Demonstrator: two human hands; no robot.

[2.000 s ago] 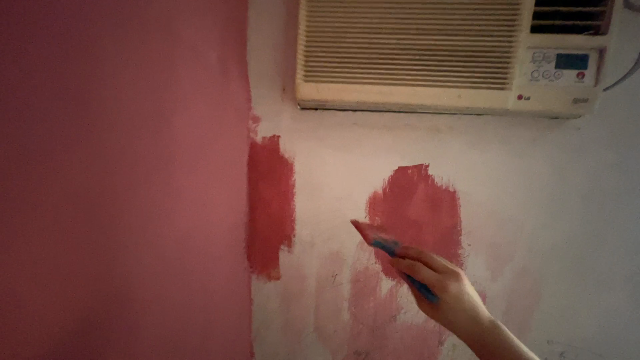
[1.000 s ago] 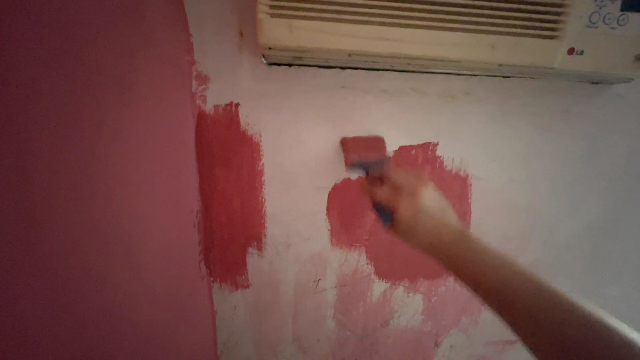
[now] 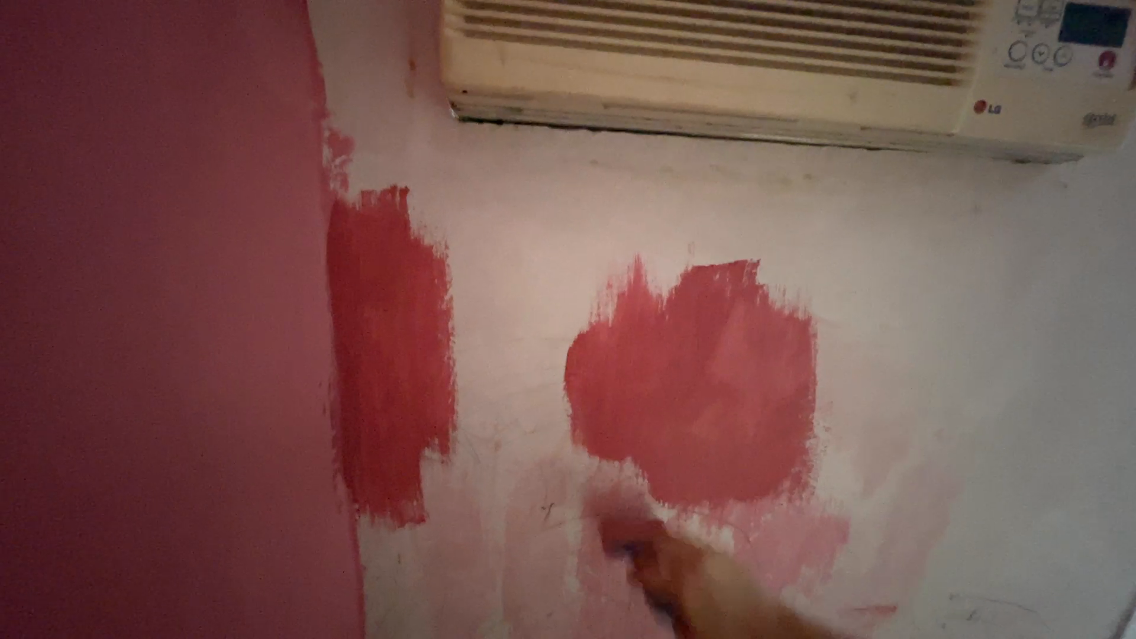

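A paintbrush with red paint on its bristles is held in my right hand, low in the view and blurred by motion. The brush is just below the left lower edge of a wide red paint patch on the whitish wall. Farther left, a tall narrow red patch lies against the border of the pink wall section. My left hand is out of view.
An LG window air conditioner with a slatted grille and control panel is set in the wall above the patches. Faint pink smears mark the wall below the wide patch.
My right hand has moved down with the brush from the upper left edge of the wide patch. That patch has spread to the left, with a streak rising at its upper left.
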